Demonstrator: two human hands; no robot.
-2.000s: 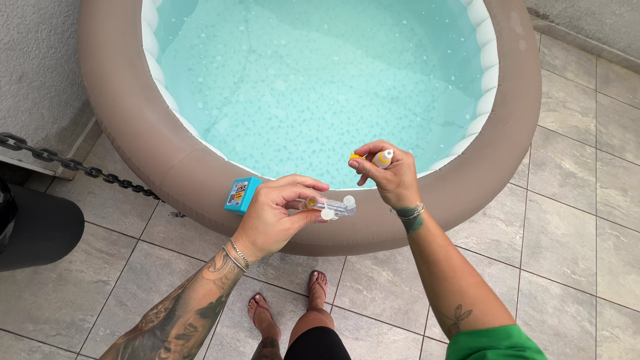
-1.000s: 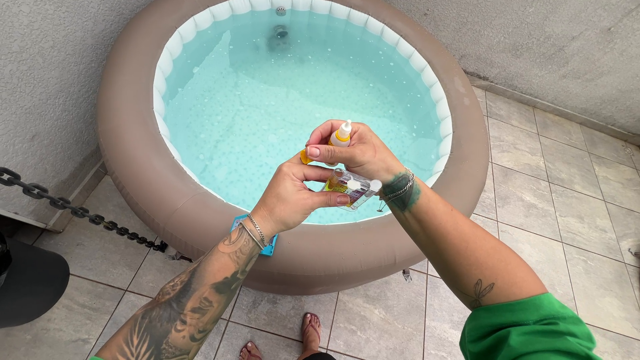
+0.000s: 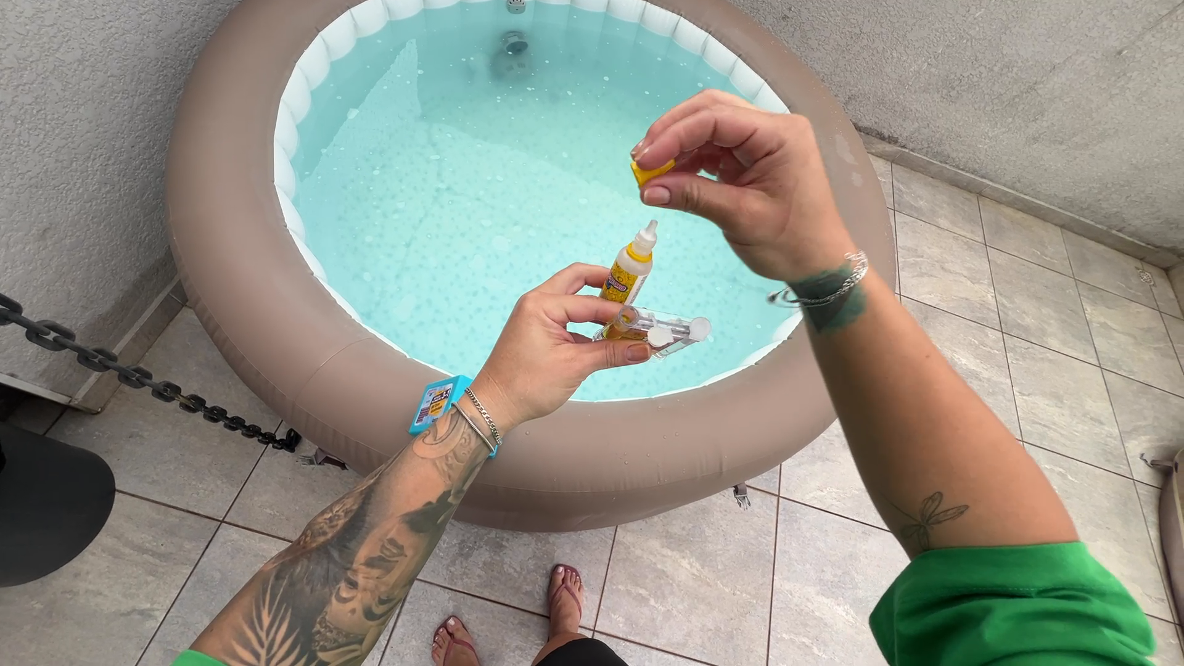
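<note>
My left hand (image 3: 560, 338) holds two things at once: a small dropper bottle (image 3: 629, 268) with a yellow label, upright with its pale nozzle uncovered, and a clear plastic water-test vial block (image 3: 652, 331) with white caps. Yellowish colour shows in the near part of the block. Above and to the right, my right hand (image 3: 740, 176) pinches a small yellow cap (image 3: 652, 171) between thumb and fingers, apart from the bottle. A blue plastic case (image 3: 439, 403) bearing print lies on the tub's rim, partly behind my left wrist.
The brown inflatable rim (image 3: 592, 462) of a hot tub surrounds the water (image 3: 444, 222) below my hands. A black plastic chain (image 3: 157, 387) hangs at the left, near a black rounded object (image 3: 51, 504). Grey floor tiles (image 3: 684, 583) lie around my feet, and rough walls stand behind.
My right hand has moved up and away from my left, with the yellow cap in its fingers. The dropper bottle, in my right hand before, is now in my left. The view has shifted.
</note>
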